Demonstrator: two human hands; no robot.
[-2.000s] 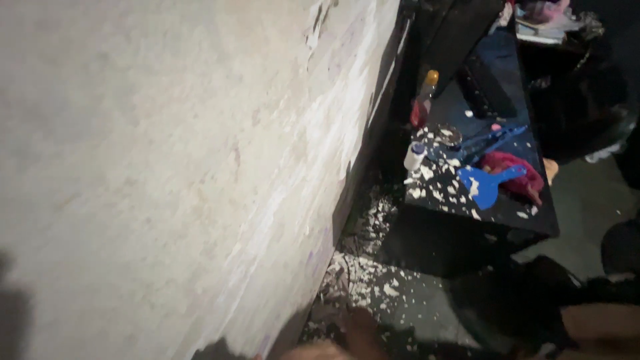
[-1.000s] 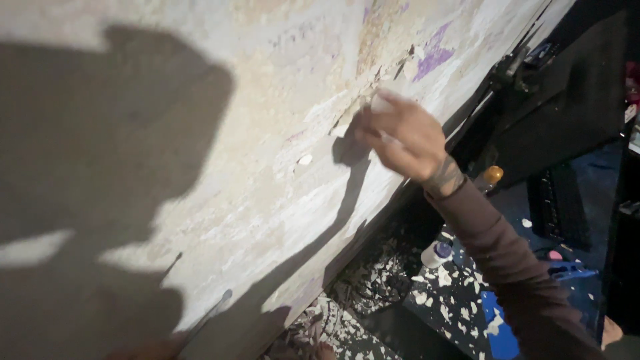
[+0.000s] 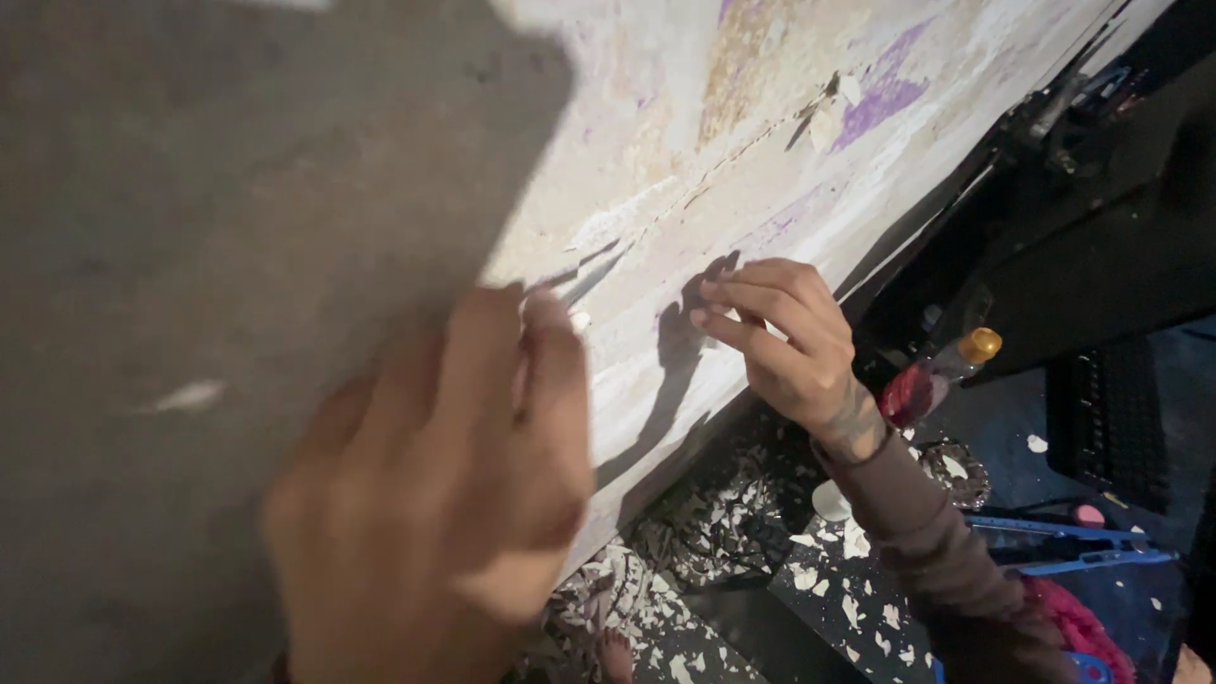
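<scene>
A pale wall point(image 3: 655, 199) with peeling paint, purple patches and a long crack fills much of the head view. My left hand point(image 3: 446, 446) is large and blurred at lower centre, its thumb and forefinger close together at a lifted paint edge point(image 3: 598, 271); whether they pinch it is hidden. To its right, my right hand point(image 3: 784, 337) has loosely bent fingers apart near the wall, with nothing clearly held. Its wrist is tattooed, and a brown sleeve covers the forearm. Another loose paint flake point(image 3: 826, 119) stands out from the crack higher up.
Paint flakes point(image 3: 665, 608) litter the floor beside a bare foot point(image 3: 616, 655). On the dark desk point(image 3: 1007, 408) are a keyboard point(image 3: 1107, 427), an orange-capped bottle point(image 3: 936, 375), a blue tool point(image 3: 1073, 541), a pink cloth point(image 3: 1073, 627) and more flakes. A dark monitor point(image 3: 1092, 218) stands near the wall.
My left hand has come into view at the wall. My right hand, blurred over the wall a second ago, now shows clearly with its fingers bent. The view has shifted.
</scene>
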